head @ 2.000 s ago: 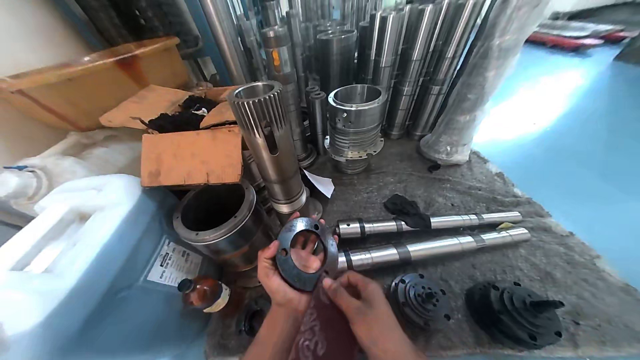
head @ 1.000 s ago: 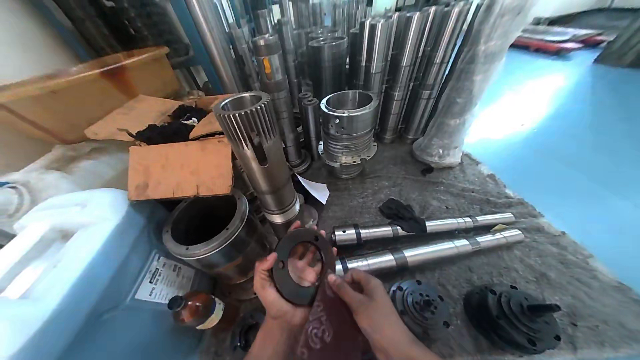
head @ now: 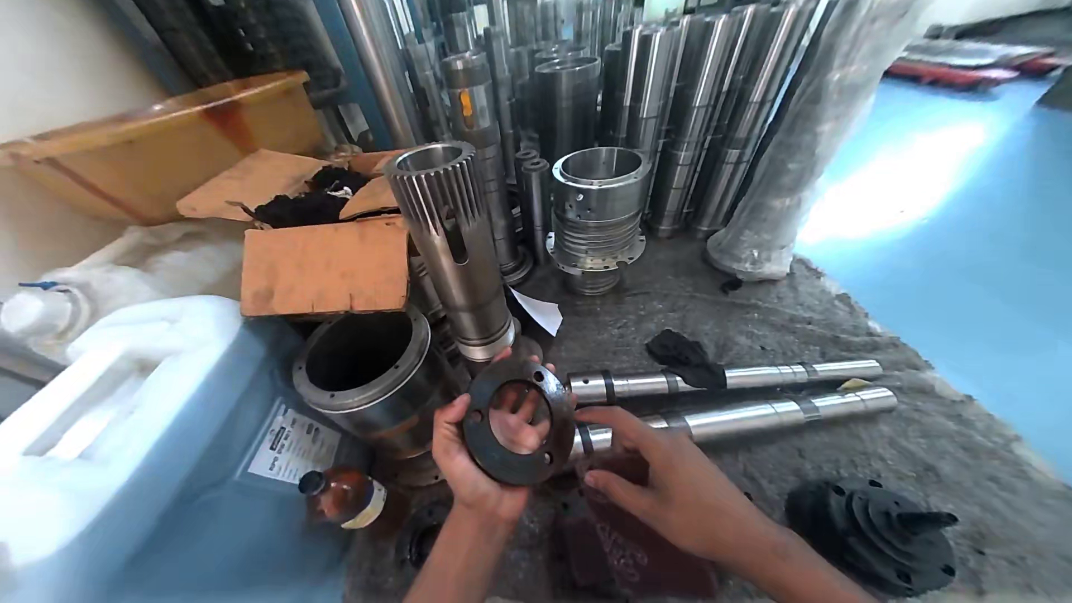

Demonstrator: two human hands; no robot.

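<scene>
A dark metal flange ring [head: 483, 444] with small bolt holes rests in my left hand [head: 481, 477], whose fingers show through its centre opening. My right hand [head: 678, 486] is at the ring's right edge, forefinger close to or touching it, thumb apart. Below the right hand lies a dark red sheet [head: 645, 553] with pale markings; whether a finger touches it is unclear. Two steel shafts [head: 745, 419] lie just behind the hands, a black cloth [head: 687, 356] over the farther one. A splined steel sleeve [head: 456, 243] stands behind the ring.
To the left are a blue-white jerrycan [head: 167, 469], a brown bottle [head: 343, 496], a hollow steel cylinder [head: 368, 402] and a cardboard box [head: 327, 268]. A flanged, ribbed housing [head: 599, 209] stands behind. A black stepped flange part [head: 871, 536] lies at right, and a plastic-wrapped column [head: 804, 151] stands farther back.
A second earlier, my right hand was at the red sheet's top edge against the ring; now its forefinger is raised to the ring's right side and the sheet lies lower.
</scene>
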